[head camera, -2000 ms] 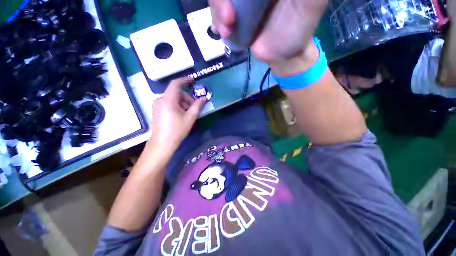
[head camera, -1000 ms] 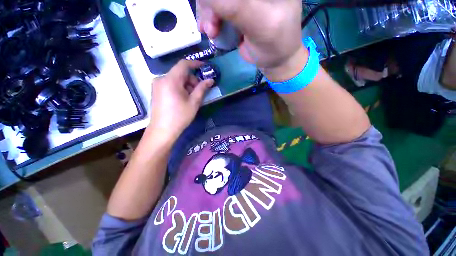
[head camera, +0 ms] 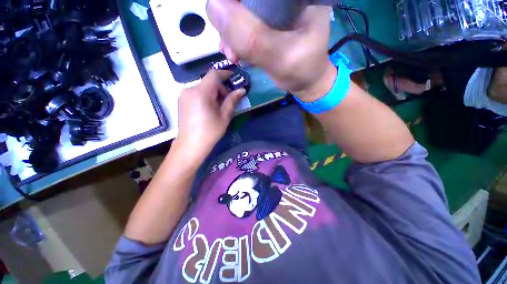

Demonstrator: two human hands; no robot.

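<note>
My left hand (head camera: 204,108) holds a small round black housing (head camera: 238,82) between thumb and fingers, just in front of the fixture at the bench's front edge. A shiny pale piece shows in the housing's middle. My right hand (head camera: 283,50), with a blue wristband, is closed around the thick grey electric screwdriver (head camera: 278,11), above and to the right of the housing. The screwdriver's upper part is cut off by the frame's top edge, and its tip is hidden. The fixture's white block (head camera: 186,47) with a round hole lies behind my left hand.
A heap of black housings (head camera: 55,72) lies on a white, black-rimmed tray (head camera: 130,119) at left. Clear plastic trays (head camera: 453,19) are at the far right. A black cable (head camera: 383,50) runs right from my right wrist. Another person's arm (head camera: 497,89) shows at the right edge.
The view has shifted, so the fixture sits higher and its second block is out of sight. My right hand and the screwdriver have moved lower, closer to my left hand. The housing stays in my left hand.
</note>
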